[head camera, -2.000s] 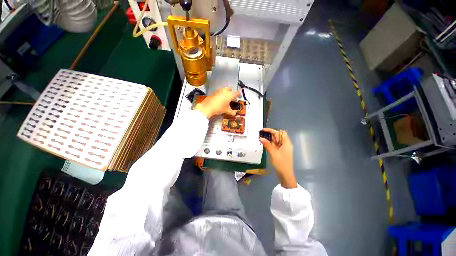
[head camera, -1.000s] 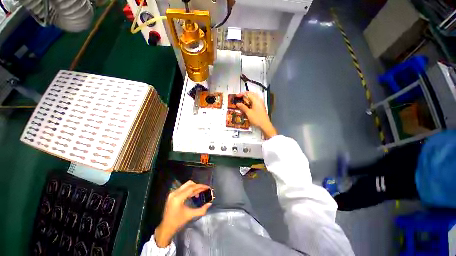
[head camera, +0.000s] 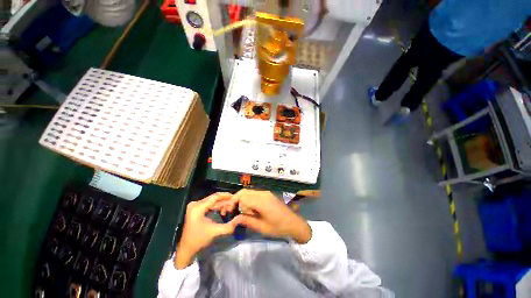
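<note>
My left hand (head camera: 202, 226) and my right hand (head camera: 263, 213) meet low in the centre, over my lap. Between their fingertips is a small dark watch case (head camera: 226, 215), mostly hidden by the fingers. The press base (head camera: 241, 152) carries orange-copper fixtures: one at left (head camera: 257, 110), one at upper right (head camera: 288, 114) with a dark centre, and one just below it (head camera: 287, 133). The gold press head (head camera: 275, 55) stands above and behind them. Neither hand touches the press.
A stack of carrier sheets (head camera: 125, 125) lies at left, with a pale label card (head camera: 116, 184) below it. A black blister tray (head camera: 96, 241) is at lower left. A black cable (head camera: 307, 99) lies beside the fixtures. A person in blue (head camera: 478, 24) stands at upper right in the aisle.
My right hand has left the upper right fixture and joined my left hand at the case. The view has shifted. The person in blue has moved from lower right to upper right.
</note>
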